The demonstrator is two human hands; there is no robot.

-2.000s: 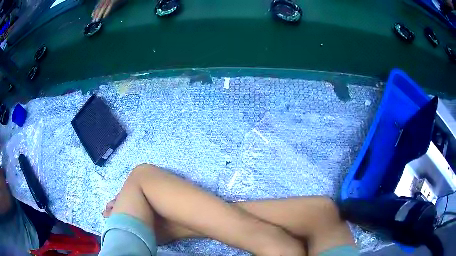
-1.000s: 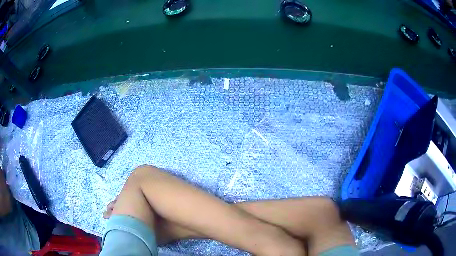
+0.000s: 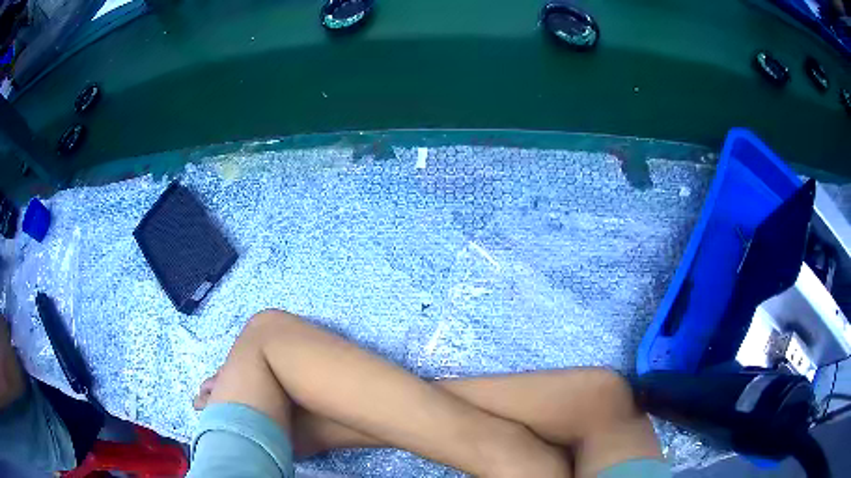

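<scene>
My bare forearms lie crossed on the bubble-wrapped bench (image 3: 373, 252) at the bottom. Only a few fingertips of my right hand (image 3: 204, 390) show, at the outer side of my left arm; the rest is hidden behind that arm. My left hand is not visible; its forearm runs to the bottom edge. A thick black electric screwdriver (image 3: 723, 406) is at the lower right beside my right elbow, with no hand on it. Black round housings with green inside, such as one at top centre (image 3: 569, 26), ride on the green conveyor belt (image 3: 448, 89).
A black gridded tray (image 3: 185, 247) lies at left, a small blue cup (image 3: 36, 219) and a black tool (image 3: 62, 343) farther left. A blue bin (image 3: 686, 280) with a white screw feeder (image 3: 779, 331) stands at right. Another person's sleeve (image 3: 33, 429) and a red stool (image 3: 135, 457) are lower left.
The housings on the belt have shifted right. Another person's hand at the upper left, with the housing beside it, has gone from view. My arms have stayed still.
</scene>
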